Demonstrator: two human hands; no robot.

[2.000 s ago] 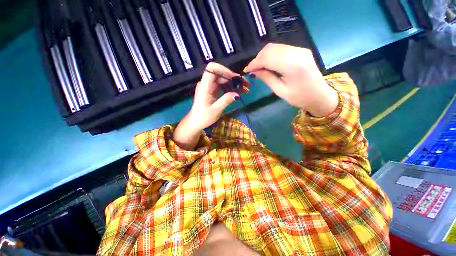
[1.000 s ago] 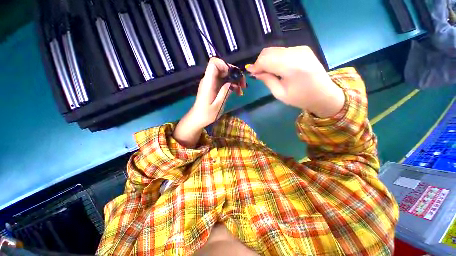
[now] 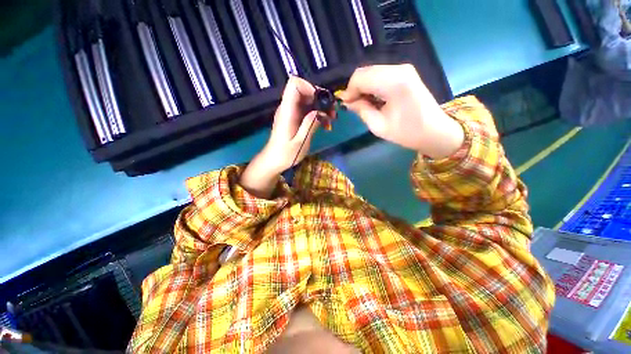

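Observation:
My left hand holds a small round black end piece between thumb and fingers, in front of my chest. A thin black cable runs up from it over the tray, and a thin dark line also hangs down across my left palm. My right hand is beside it on the right, its thumb and index fingertips pinched together close to the end piece. Whether something tiny is between the right fingertips is too small to tell.
A black slotted foam tray with rows of silver bars lies on the teal bench. Fine silvery pieces lie at its right end. Black strips are farther right. A grey lidded box and blue crates are at right.
My right fingertips have come closer to the black end piece after drawing slightly away. The thin cable now points more steeply up than at first.

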